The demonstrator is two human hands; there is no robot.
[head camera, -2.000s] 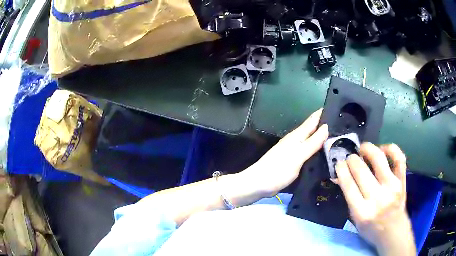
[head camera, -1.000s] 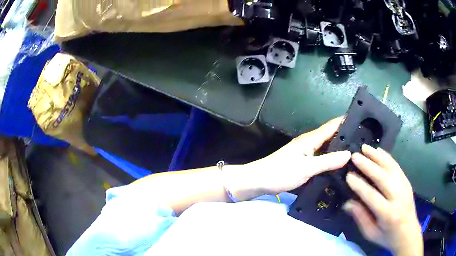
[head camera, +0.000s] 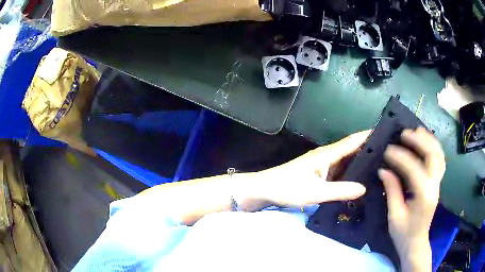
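Observation:
A long black power strip housing (head camera: 367, 150) slants over the bench's front edge. My left hand (head camera: 319, 183) holds it by its left side, thumb on the top face. My right hand (head camera: 417, 170), partly blurred, has its bent fingers on the upper part of the face and covers the round sockets there. Whether it grips anything is hidden. Brass contacts (head camera: 344, 217) show in the lower part of the housing. Two loose grey socket inserts (head camera: 280, 71) lie touching on the bench, and another grey socket insert (head camera: 368, 35) lies farther right.
A heap of black parts (head camera: 404, 21) covers the back right of the green bench (head camera: 345, 98). A part-built strip with yellow wires (head camera: 473, 127) lies at the right edge. A large tan sack (head camera: 159, 13) is at back left, a smaller bag (head camera: 61, 98) below it, near blue bins (head camera: 189, 146).
The grey insert held in my right hand earlier went down onto the housing and no longer shows separately. My right hand has moved up the housing. The view has shifted, and the housing tilts more.

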